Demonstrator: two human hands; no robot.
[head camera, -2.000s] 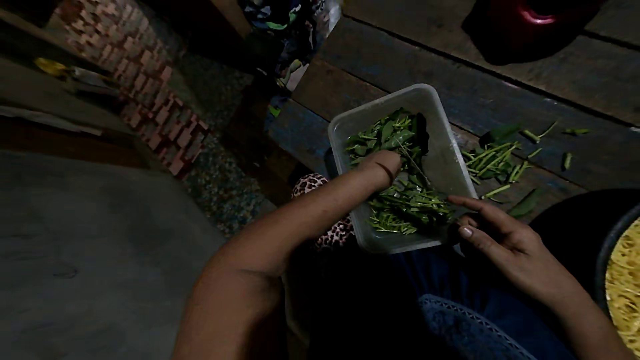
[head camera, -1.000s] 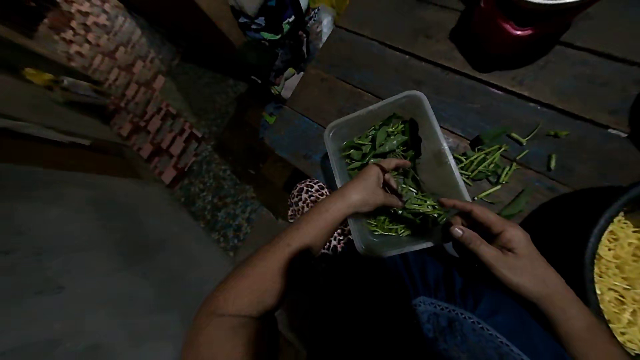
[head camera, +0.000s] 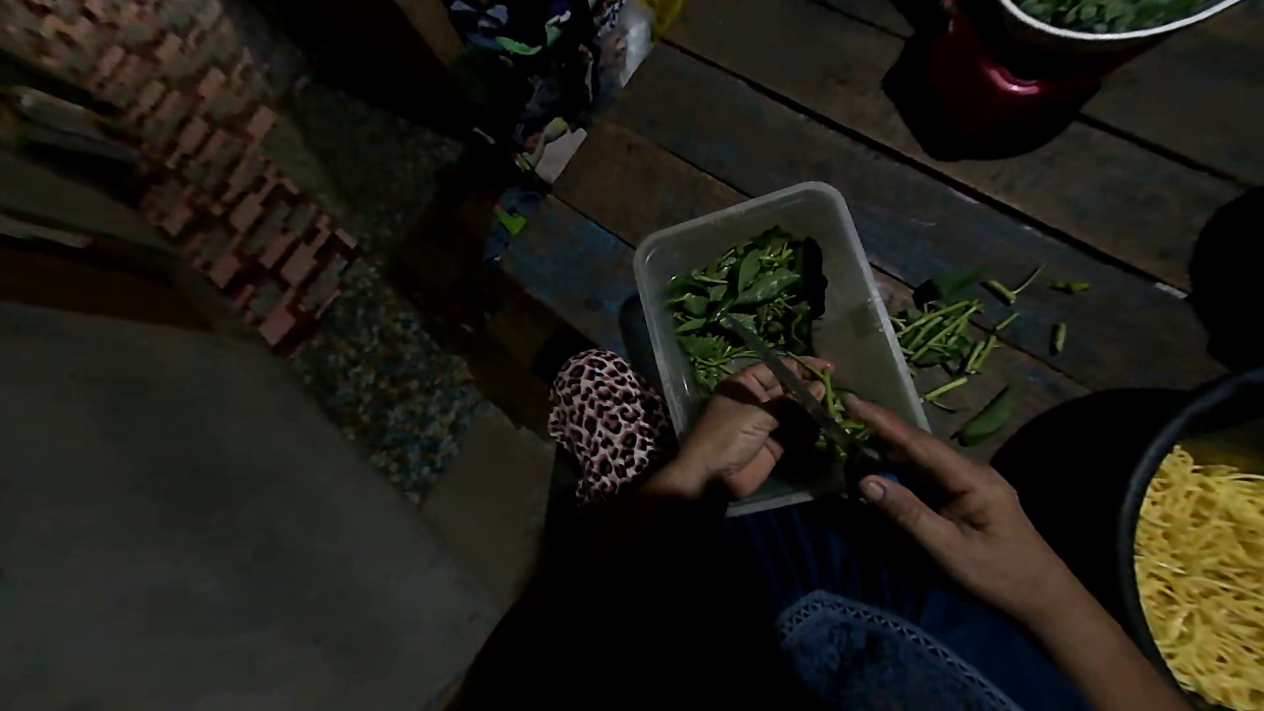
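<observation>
A clear plastic container (head camera: 859, 286) stands tilted in view at the centre, with cut leafy greens (head camera: 741, 286) in it. My left hand (head camera: 746, 430) is over its near part, its fingers closed around green stems (head camera: 834, 395). My right hand (head camera: 948, 494) is at the container's near right corner, gripping a knife whose handle is mostly hidden by the fingers. The knife blade (head camera: 780, 370) points up and left over the greens, crossing beside the left fingers and the stems.
Cut stems (head camera: 933, 336) and a loose leaf (head camera: 987, 417) lie on the wooden planks (head camera: 790, 128) right of the container. A dark pot (head camera: 1136, 494) of yellow noodles (head camera: 1200, 573) is at lower right. A red vessel (head camera: 1017, 89) stands at top right, below a white-rimmed bowl (head camera: 1116, 36) of greens.
My left hand has moved from over the greens to the container's near side, beside the right hand. The knife blade now shows plainly. The view has shifted slightly.
</observation>
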